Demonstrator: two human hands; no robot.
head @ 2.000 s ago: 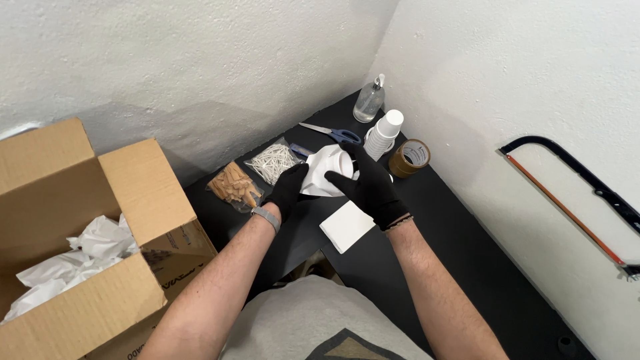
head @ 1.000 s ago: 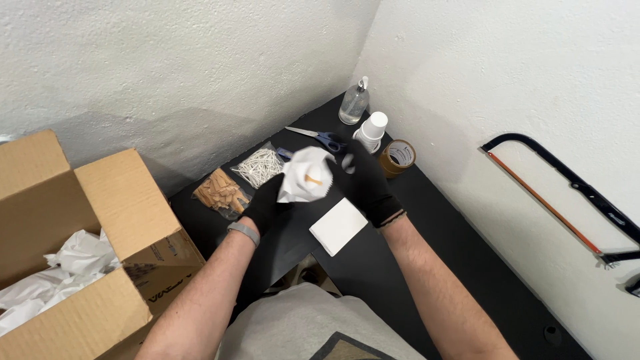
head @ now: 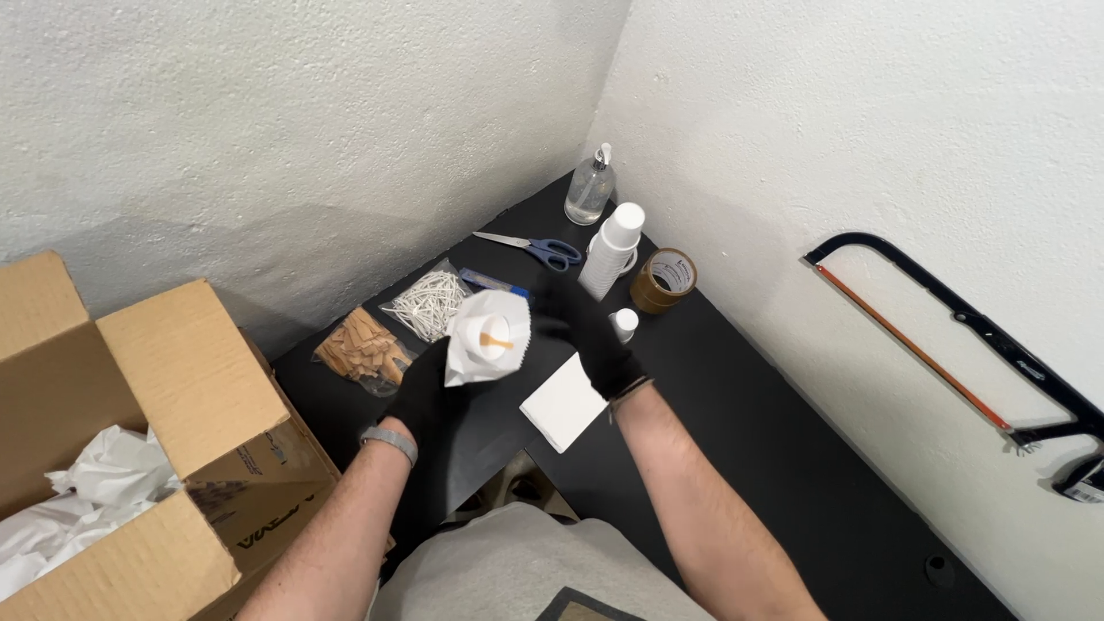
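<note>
My left hand, in a black glove, holds a white paper bag with its serrated mouth spread open. Inside the bag sit a white cup and a small tan wooden piece. My right hand, also gloved in black, is blurred just right of the bag; its fingers look spread and nothing shows in them. A small white-capped bottle stands beside it. Below lies a stack of white paper bags or sheets. Behind are a blue box cutter and blue-handled scissors.
Clear bags of cotton swabs and wooden pieces lie left. A cup stack, brown tape rolls and a pump bottle stand behind. An open cardboard box is at left; a hacksaw hangs right.
My right hand has come away from the white paper bag, whose mouth now faces up and shows the cup inside. Two seconds ago both hands were on the bag.
</note>
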